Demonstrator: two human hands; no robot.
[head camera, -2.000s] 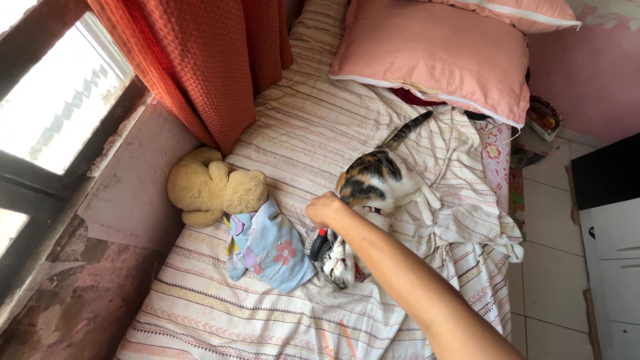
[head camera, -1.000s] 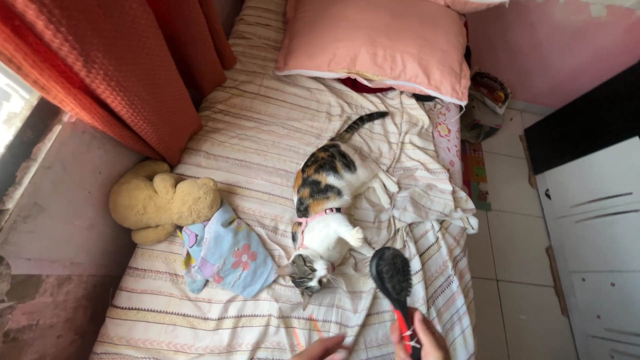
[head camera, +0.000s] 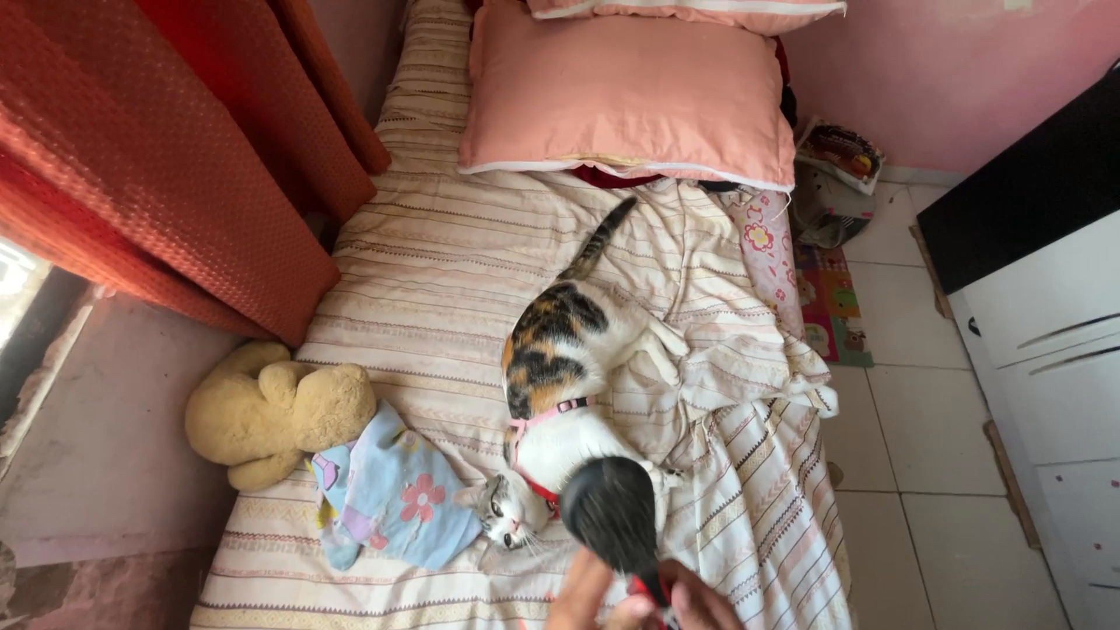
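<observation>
A black pet brush (head camera: 612, 512) with a red and black handle is held bristles up at the bottom middle of the head view. My right hand (head camera: 700, 599) is closed around its handle. Fingers of my left hand (head camera: 586, 595) are beside the brush's lower edge; whether they grip it is unclear. Behind the brush, a calico cat (head camera: 560, 350) lies on its side on the striped bedsheet (head camera: 420, 297), wearing a pink harness (head camera: 560, 408) and a red collar (head camera: 542, 494). Its head is left of the brush, and its face is turned up.
A tan plush toy (head camera: 280, 411) and a blue flowered cloth (head camera: 411, 499) lie left of the cat. Pink pillows (head camera: 630, 96) are at the bed's head. An orange curtain (head camera: 166, 175) hangs at left. Beyond the bed's right edge are floor tiles (head camera: 927, 420) and a white cabinet (head camera: 1050, 367).
Two seconds ago an arm reached over to the cat's head. The brush has since been drawn back, and over the last second my left hand has come up beside it.
</observation>
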